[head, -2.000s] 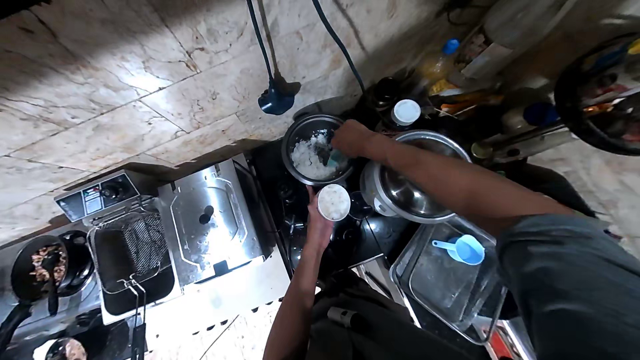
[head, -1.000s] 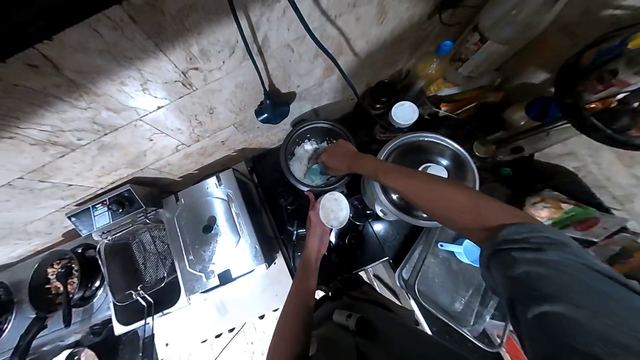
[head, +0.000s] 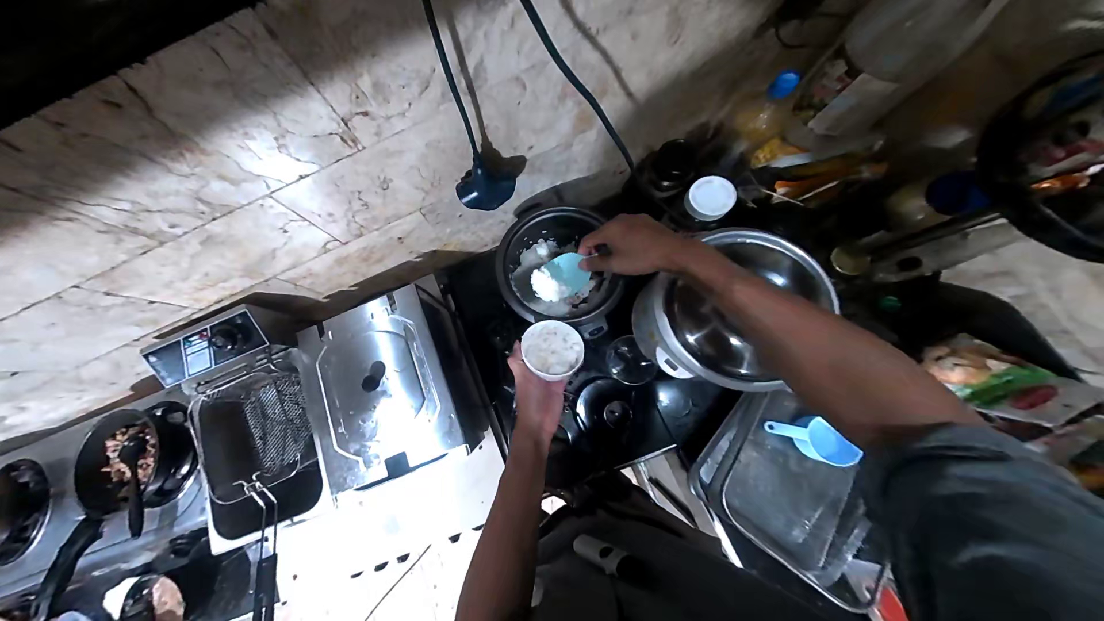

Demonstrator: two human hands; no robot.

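My right hand (head: 631, 245) grips a pale teal rice paddle (head: 568, 271) inside a dark round cooking pot (head: 506, 250). White rice (head: 545, 285) lies on the paddle's end, with more rice under it in the pot. Just below the pot's near rim, my left hand (head: 536, 390) holds a small white cup (head: 553, 376) filled with rice, mouth up. A large steel pot (head: 649, 323) stands beside the dark pot, under my right forearm.
At left are a deep fryer with a wire basket (head: 280, 423), its steel lid (head: 379, 379) and a frying pan (head: 90, 466) of chopped food. On the right, a metal tray (head: 733, 509) holds a blue scoop (head: 819, 442). A white-lidded jar (head: 711, 197) stands near the wall.
The paddle was low in the dark pot's rice; now its rice-covered end shows above it. My left hand still holds the filled cup near the pot.
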